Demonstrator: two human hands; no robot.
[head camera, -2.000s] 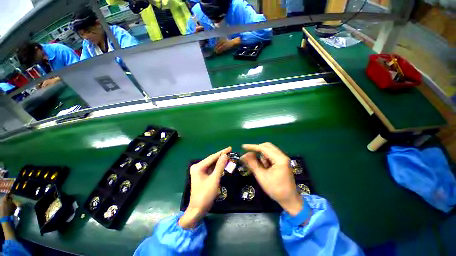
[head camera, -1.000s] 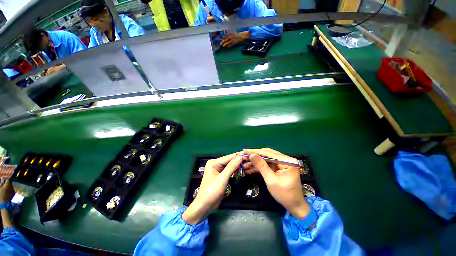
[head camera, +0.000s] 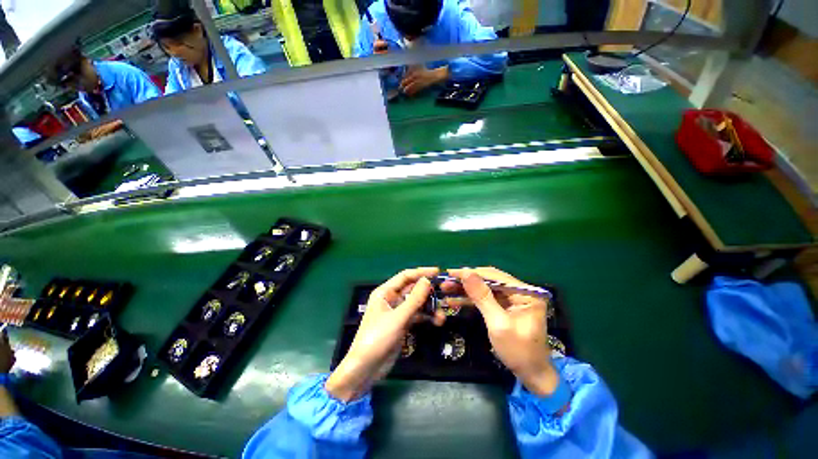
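Note:
My left hand (head camera: 384, 321) pinches a small dark round unit (head camera: 436, 289) between fingertips, above the black working tray (head camera: 422, 366). The fingers hide most of the unit. My right hand (head camera: 509, 323) holds a slim metallic tool, perhaps tweezers (head camera: 516, 289), which slants out to the right from the fingers; its other end is at the unit. Round units (head camera: 453, 347) with silver and gold glints lie in the tray's pockets. The hands cover part of the tray.
A second compartment tray (head camera: 247, 285) with round units lies left. Further left are a small parts box (head camera: 100, 359), a neighbour's tray (head camera: 79, 300) and part of a person's arm. A side shelf (head camera: 664, 152) with a red basket (head camera: 722, 143) stands right. Co-workers sit beyond the divider (head camera: 327, 116).
Since two seconds ago, the metallic tool has come into view in my right hand, and the hands have closed together at the unit. Over the last second they have barely moved.

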